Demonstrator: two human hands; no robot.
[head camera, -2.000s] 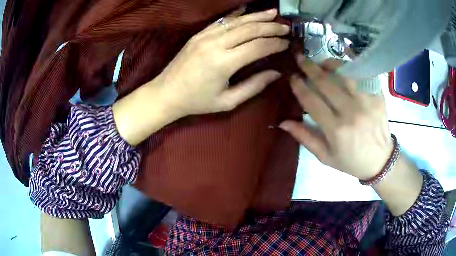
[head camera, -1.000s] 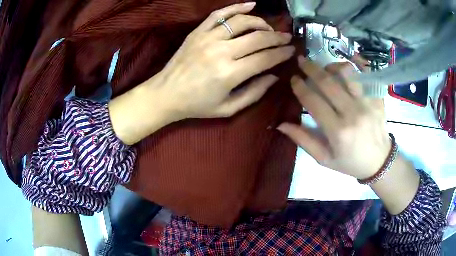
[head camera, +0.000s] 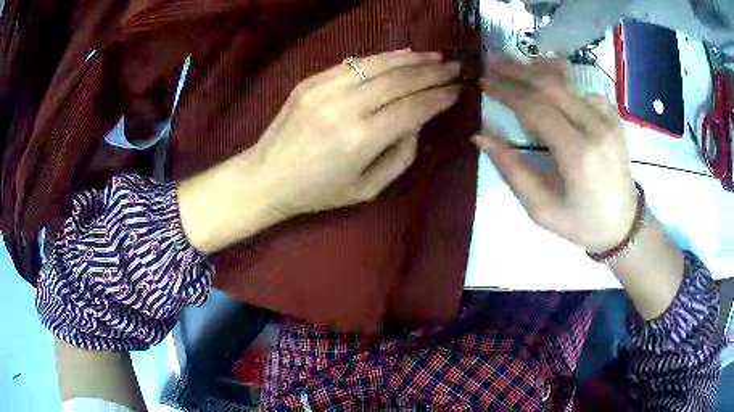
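Observation:
The rust-brown ribbed fabric (head camera: 346, 257) lies over the white table and hangs over its front edge. My left hand (head camera: 346, 133) lies palm down on the fabric, fingers stretched toward its right edge. My right hand (head camera: 571, 153) is at that edge, fingertips touching it, thumb apart, slightly blurred; no clear grip shows. The sewing machine head (head camera: 595, 24) is blurred at the top, with small metal parts (head camera: 527, 42) beside the fabric edge. The needle is not clearly visible.
A phone in a red case (head camera: 652, 78) lies on the white table (head camera: 676, 205) at the right. Red-handled shears (head camera: 716, 137) lie beyond it. Checked cloth (head camera: 451, 362) covers the lap below.
The view has shifted, showing less of the machine head and more of the phone. The fabric edge is straighter. My left hand sits lower, and my right thumb has moved up beside the edge.

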